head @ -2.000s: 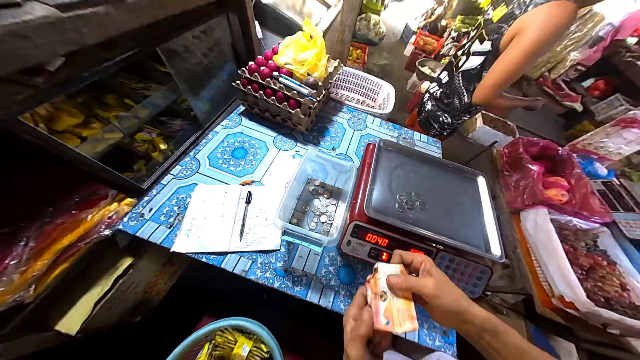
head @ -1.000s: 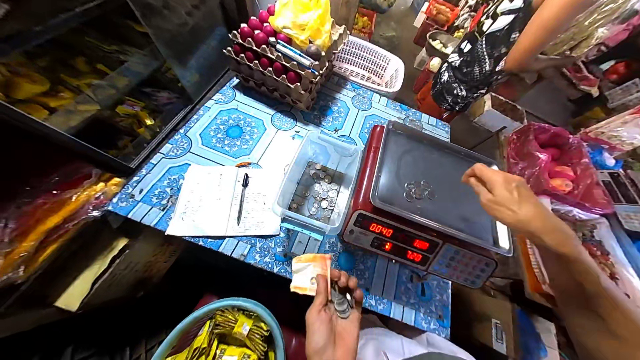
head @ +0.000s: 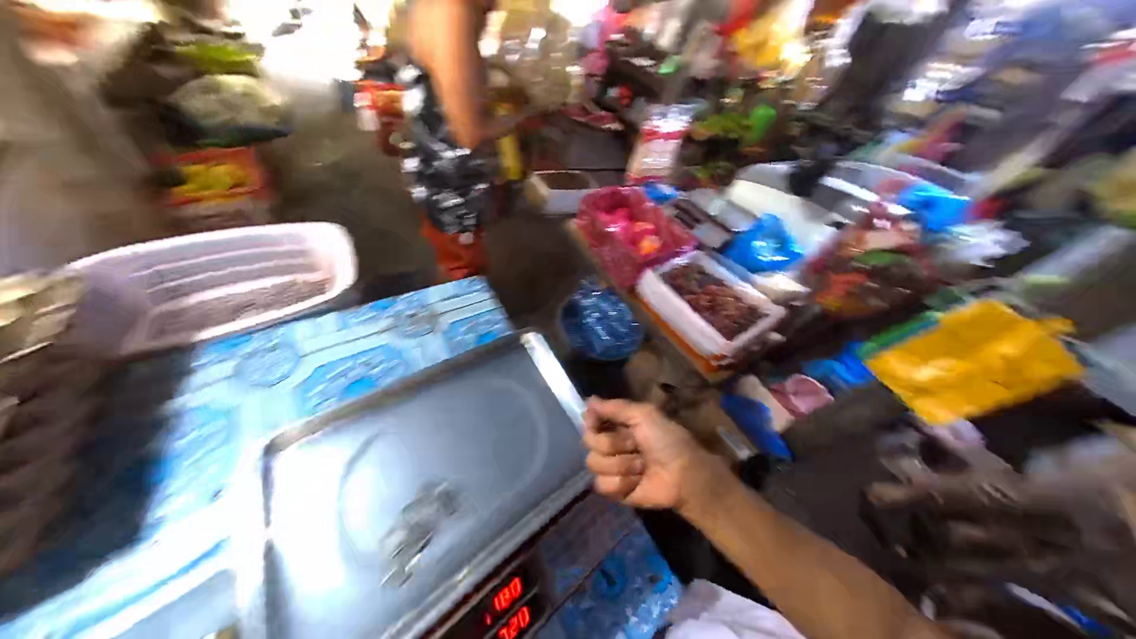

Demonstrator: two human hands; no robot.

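My right hand (head: 635, 453) is at the right edge of the metal weighing pan (head: 479, 426) of a digital scale, fingers curled in; blur hides whether anything is between them. A few coins (head: 422, 524) lie on the pan, smeared by motion. The scale's red lit display (head: 508, 608) shows at the bottom edge. Out of the picture is my left hand. Under the scale, a blue patterned table cover (head: 355, 368) spreads out to the far left.
A white plastic basket (head: 342, 266) stands beyond the table. Past a floor gap are a pink-lined crate (head: 621, 235), a white-lined box of reddish produce (head: 710, 306) and a yellow bag (head: 976, 359). A person (head: 444, 151) stands farther back.
The view has swung far to the right and blurred. My left hand, which held a banknote and coins one second ago, has left the picture. The notebook and most of the coin tub are out of view.
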